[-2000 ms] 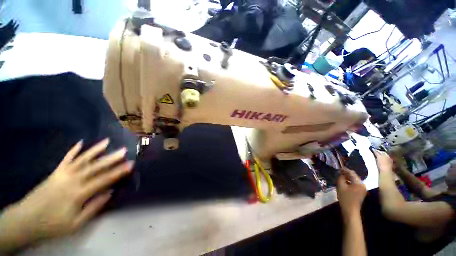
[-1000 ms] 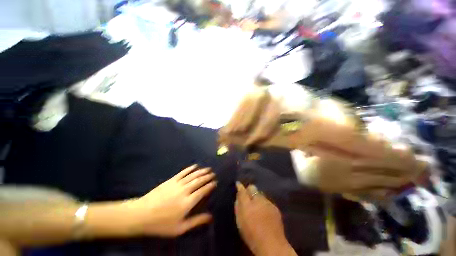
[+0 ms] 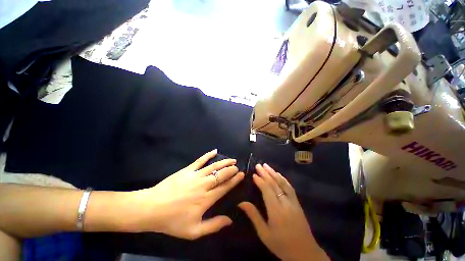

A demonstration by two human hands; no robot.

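Note:
A black garment panel (image 3: 117, 132) lies spread across the table and under the head of the cream sewing machine (image 3: 306, 66). The presser foot and needle area (image 3: 252, 136) is small and dark against the cloth. My left hand (image 3: 196, 196) lies flat on the panel, fingers apart, left of a thin dark line in the cloth below the needle. My right hand (image 3: 280, 209) lies flat on the panel just right of that line, fingertips close to the left ones. Neither hand grips anything. The scissors (image 3: 371, 224) lie right of the panel, yellow handle showing.
A black heap of cut pieces (image 3: 66, 25) lies at the far left. A printed paper sheet (image 3: 405, 12) is behind the machine head. Dark cloth pieces (image 3: 403, 234) lie at the lower right. The pale marked table (image 3: 204, 41) shows behind the panel.
The view has shifted and sharpened, with the machine head now upper right. Both hands now lie flat on the panel below the needle; two seconds ago only my left hand was clearly on it.

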